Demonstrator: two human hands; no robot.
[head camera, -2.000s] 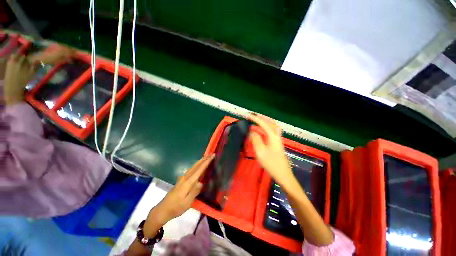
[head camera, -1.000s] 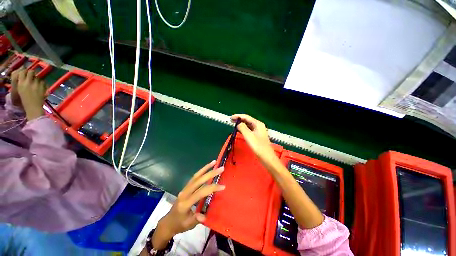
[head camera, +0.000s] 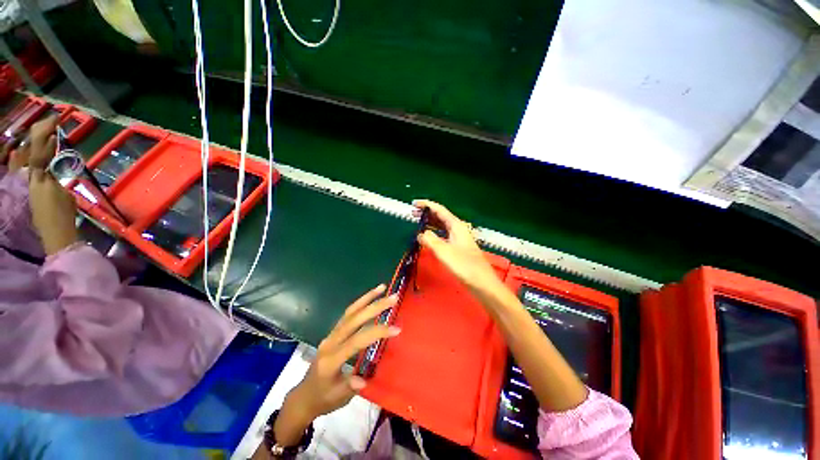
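A tablet (head camera: 393, 301) is held edge-on, seen as a thin dark bar, above the left side of a red double tray (head camera: 445, 346). My left hand (head camera: 340, 346) holds its lower end, fingers along the edge. My right hand (head camera: 450, 241) holds its upper end between thumb and fingers. The recess under it shows plain red. A second tablet (head camera: 562, 337) lies in the right recess, its dark screen showing small white and green text lines. My right forearm covers part of that screen.
Stacked red trays (head camera: 670, 359) stand at right with a dark-screened tablet on top. White cords (head camera: 243, 180) hang at left. A person in pink (head camera: 99, 332) works at left beside another red double tray (head camera: 162, 193). A pale edge strip (head camera: 351, 191) runs behind the trays.
The tablet has gone from tilted, with its dark face showing, to edge-on. In the last second my hands barely moved. The person at left now holds a tablet with a round, shiny thing near it.
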